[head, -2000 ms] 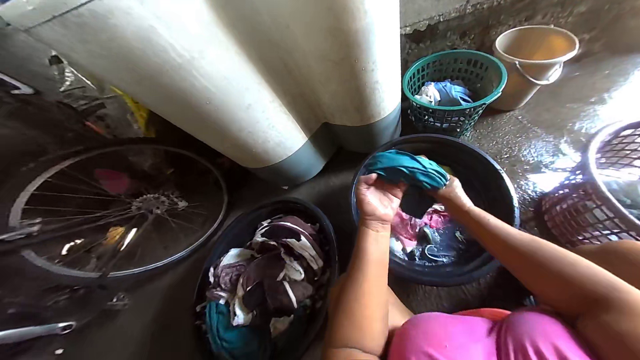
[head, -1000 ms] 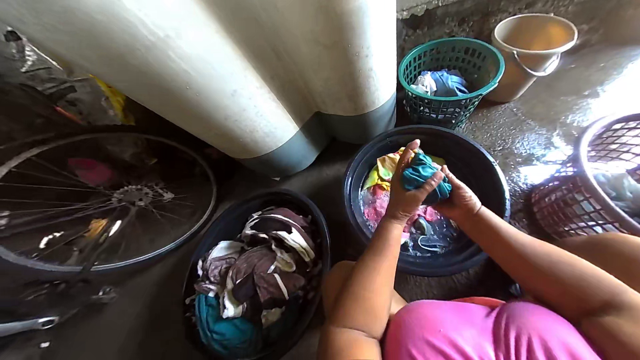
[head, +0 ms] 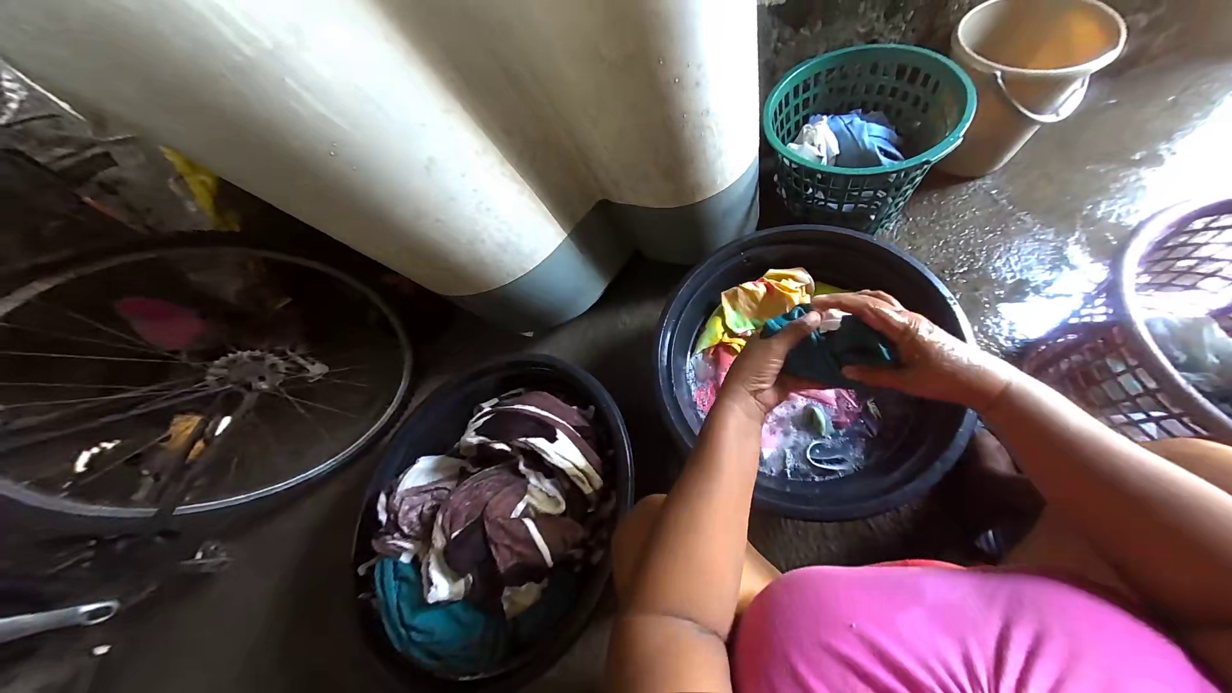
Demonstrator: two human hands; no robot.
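Note:
A teal wet cloth [head: 830, 354] is bunched between my two hands above a dark round basin [head: 680, 385]. My left hand [head: 767, 364] grips its left side, and my right hand [head: 910, 348] is curled over its right side. Below them in the basin lie a yellow cloth [head: 767, 296], partly behind the hands, and pink cloth [head: 713, 373] in sudsy water. To the left, a second dark basin [head: 624, 452] holds a heap of brown and white cloth [head: 500, 491] with a teal cloth [head: 428, 616] at its lower edge.
Beyond the round basin stand a green plastic basket [head: 871, 173] with blue and white cloth and a beige bucket [head: 991, 125]. A purple-rimmed basket [head: 1131, 289] is at the right. Big pale curved columns [head: 462, 164] rise ahead; a bicycle wheel [head: 399, 423] is at the left. The floor is wet.
The teal cloth was first stretched between my hands, then bunched up; it is now held lower, in a small bundle. The yellow cloth in the basin shows more than at first.

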